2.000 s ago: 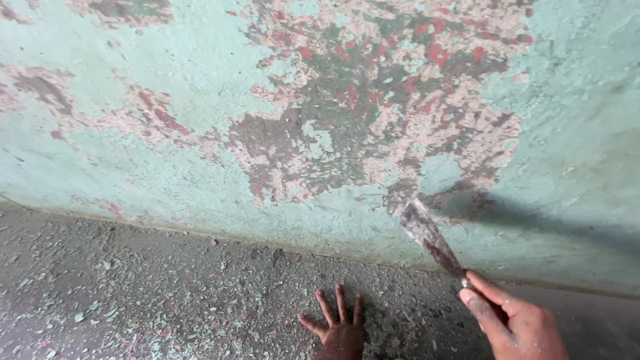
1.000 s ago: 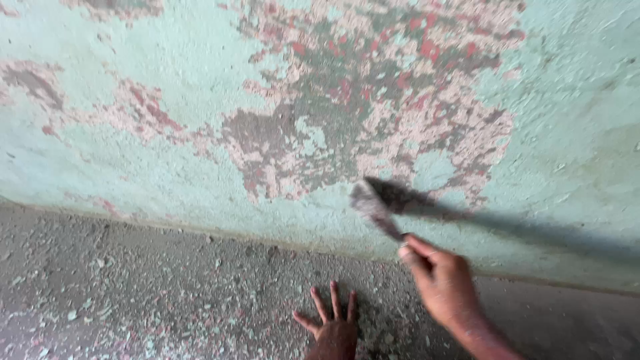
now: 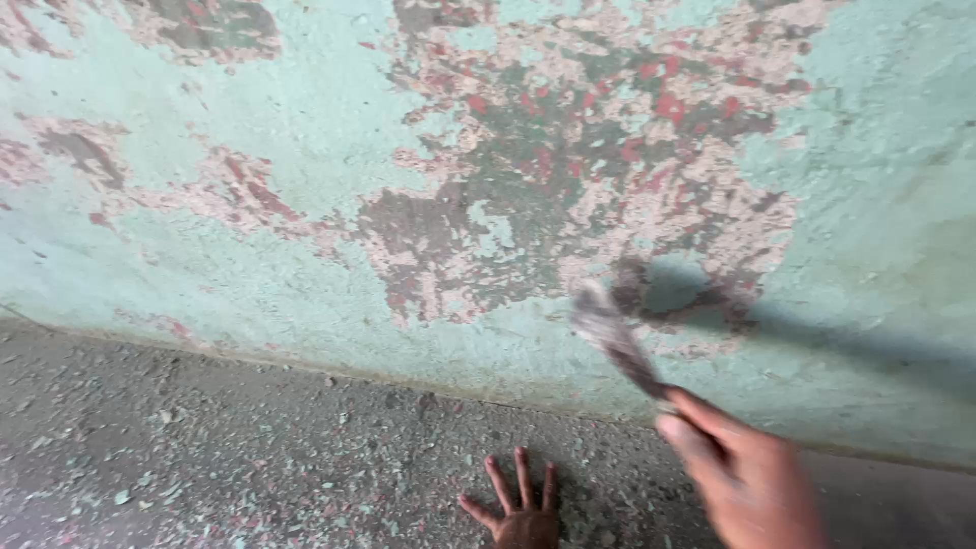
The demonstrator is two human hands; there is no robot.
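Note:
My right hand (image 3: 751, 473) is closed around the handle of a paint scraper (image 3: 616, 335), blurred by motion. The scraper's pale, worn blade points up and left at the lower edge of a bare patch (image 3: 526, 191) on the green painted wall (image 3: 305, 91); whether it touches the wall cannot be told. That patch shows grey, pinkish and red layers under the green paint. Down on the floor, my left hand (image 3: 526, 518) rests with its fingers spread and holds nothing. The handle is mostly hidden in my right fingers.
Green and pink paint flakes (image 3: 252, 473) and dust lie over the grey floor (image 3: 46, 381), thickest left of my left hand. The wall meets the floor along a slanting edge. Smaller peeled patches (image 3: 259, 191) mark the wall at left. A dark shadow falls on the wall at right.
My right hand and the scraper moved left across the wall between the two earlier frames and are now back further right. My left hand has stayed spread on the floor.

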